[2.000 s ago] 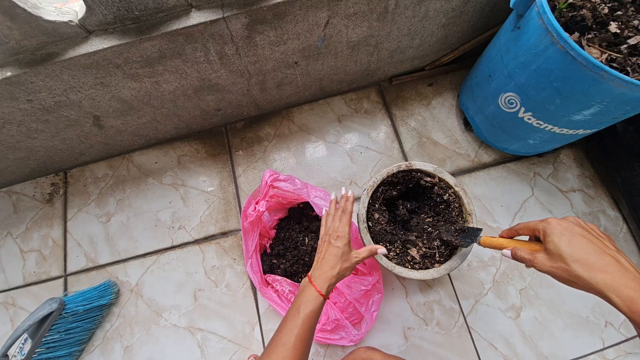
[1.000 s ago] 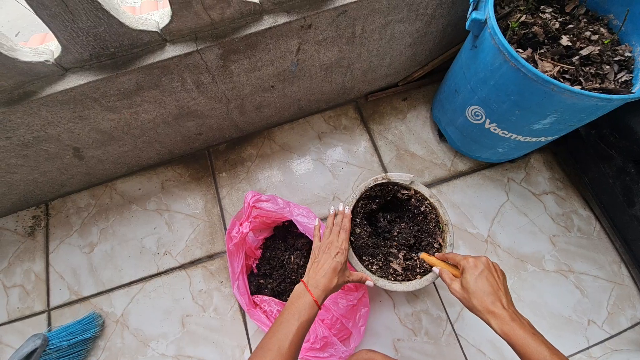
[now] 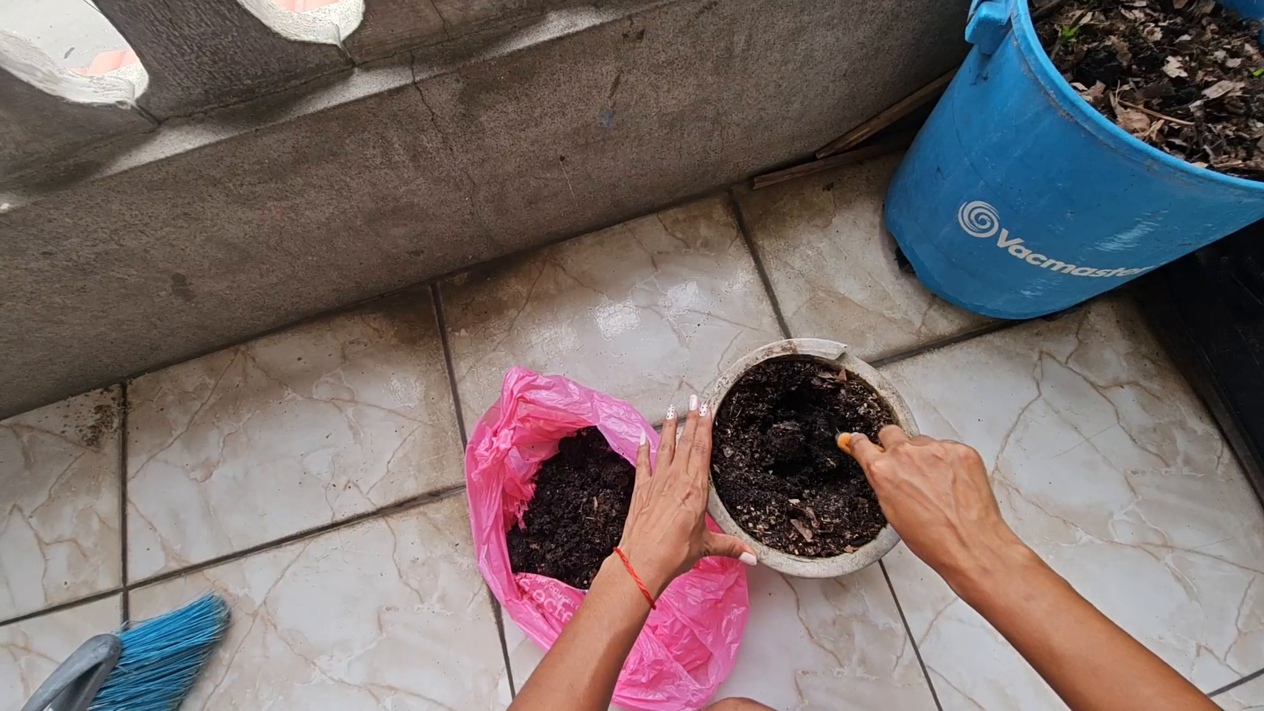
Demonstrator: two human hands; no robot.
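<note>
A round stone-coloured pot [image 3: 820,566] full of dark soil [image 3: 790,444] stands on the tiles, with a hollow in the soil near its middle. My left hand [image 3: 676,504] lies flat against the pot's left side, fingers extended, a red string at the wrist. Closed around the orange handle [image 3: 844,442] of a small trowel, my right hand [image 3: 928,484] is over the right part of the pot; the trowel's blade is hidden. Left of the pot, touching my left hand, an open pink plastic bag [image 3: 504,464] holds more dark soil [image 3: 578,509].
A large blue bucket [image 3: 1047,188] of soil and dry leaves stands at the upper right, beside a black object [image 3: 1210,316]. Wooden strips [image 3: 829,163] lie along the grey concrete wall [image 3: 296,217]. A blue-bristled brush [image 3: 163,652] is at the lower left.
My right hand has moved from beyond the pot's right rim to over the soil, and the trowel's blade, seen two seconds ago, is out of sight. My left hand stays at the pot's side.
</note>
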